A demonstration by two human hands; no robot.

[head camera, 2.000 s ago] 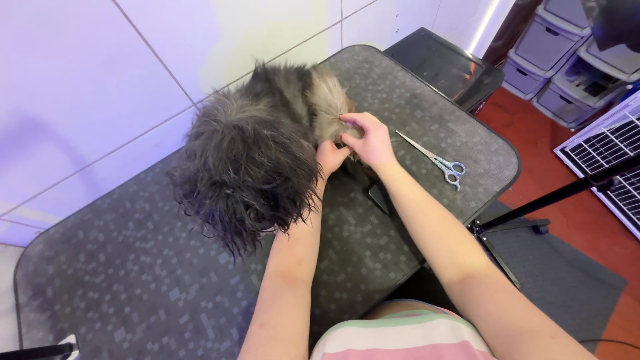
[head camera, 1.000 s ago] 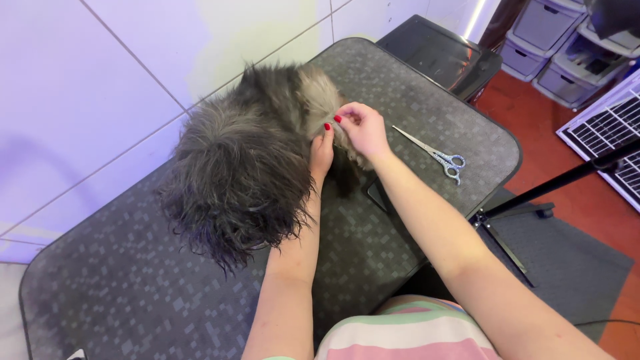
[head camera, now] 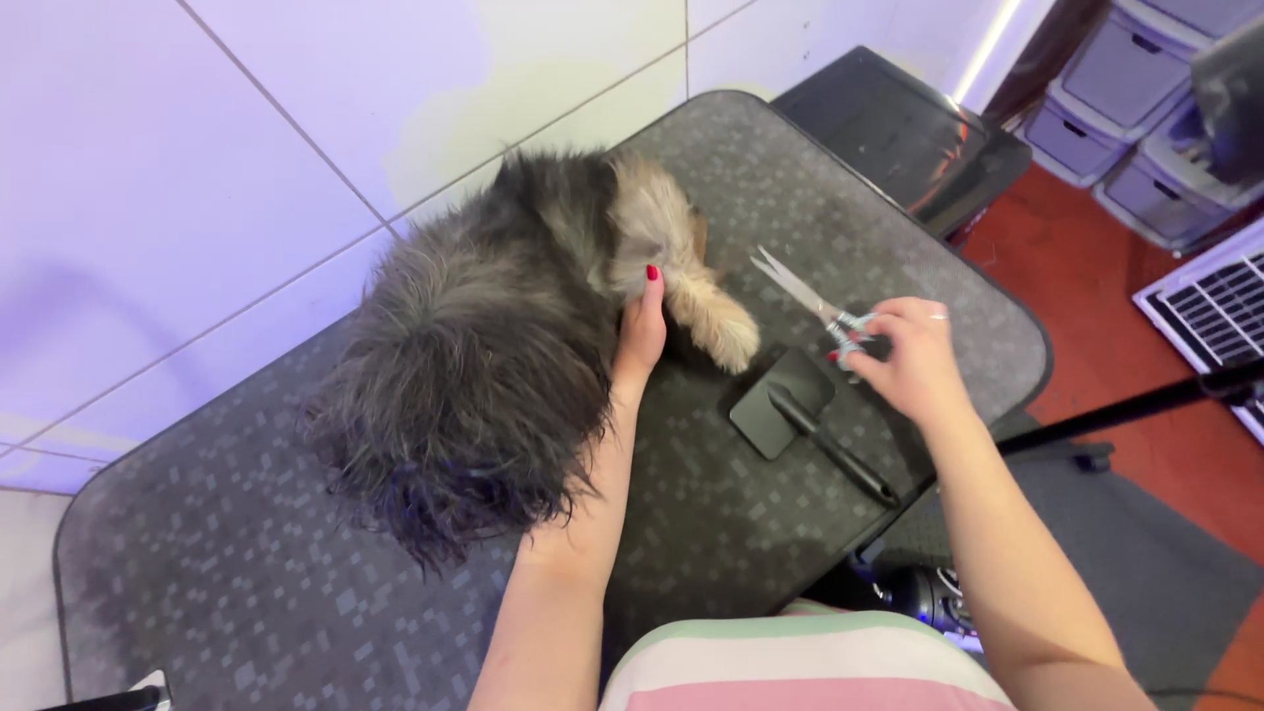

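A shaggy dark grey dog (head camera: 464,355) with tan hindquarters is on the grey speckled grooming table (head camera: 247,523), its head toward the near left. My left hand (head camera: 644,321) is against the dog's rear side, thumb on the tan fur; its other fingers are hidden under the body. A tan leg (head camera: 716,321) stretches out to the right of that hand. My right hand (head camera: 904,355) has its fingers at the handles of the grooming scissors (head camera: 805,296), whose blades are slightly apart and point up and left. Between my arms lies a black slicker brush (head camera: 790,405), pad side hidden.
A tiled wall (head camera: 296,59) runs along the table's far side. Beyond the far end stands a black box-like surface (head camera: 879,128). Plastic drawers (head camera: 1116,89), a white-framed grille (head camera: 1215,306) and a black stand arm (head camera: 1116,415) are at right.
My right hand has left the dog's fur, moved right and picked up the scissors, which lay on the table before. My left hand has stayed at the dog's rear side.
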